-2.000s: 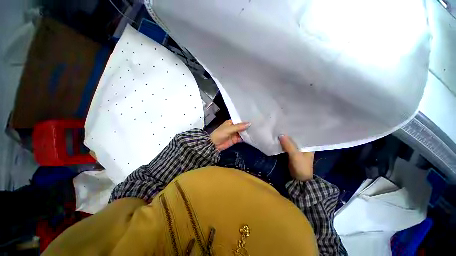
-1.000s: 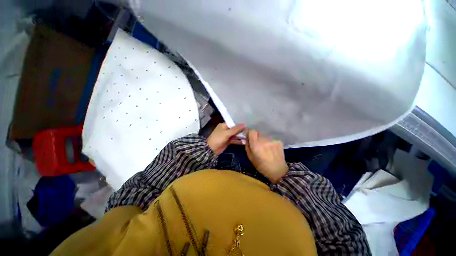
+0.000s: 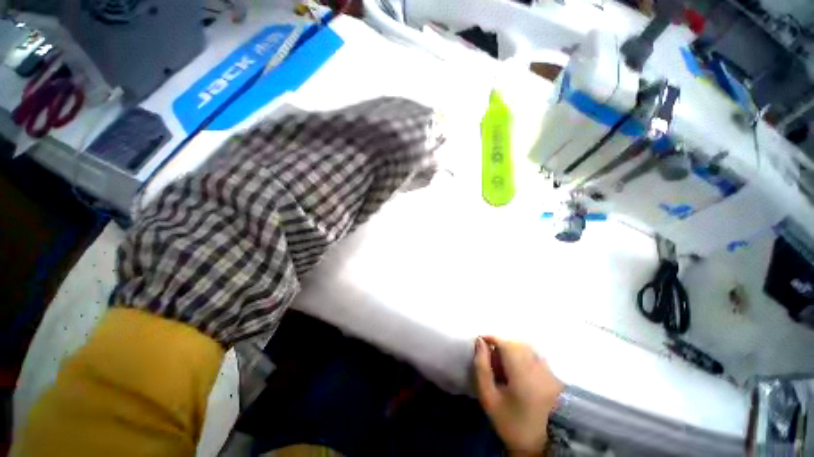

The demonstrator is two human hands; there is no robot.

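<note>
The white cloth panel (image 3: 411,268) lies over the white machine table, and its edge hangs at the front. It blends into the bright table. My right hand (image 3: 518,393) is at this front edge, with thumb and curled fingers pinching the cloth. My left arm, in a checked sleeve, reaches across the cloth towards the middle of the table. My left hand is lost in blur and glare at the sleeve's end. The sewing machine head (image 3: 598,98) stands at the right, with its needle area (image 3: 571,219) beyond the cloth.
A lime-green work light (image 3: 497,152) hangs left of the machine head. Black-handled shears (image 3: 665,294) and thread snips (image 3: 694,355) lie at right. A blue JACK sticker (image 3: 241,76), a dark grey slab (image 3: 131,141) and red-handled scissors (image 3: 49,103) are at left. A dotted panel (image 3: 67,303) hangs at lower left.
The view has swung up to the table and machine. My hands, together at the cloth edge before, are apart: the left arm has reached forward over the table, the right hand stays at the edge.
</note>
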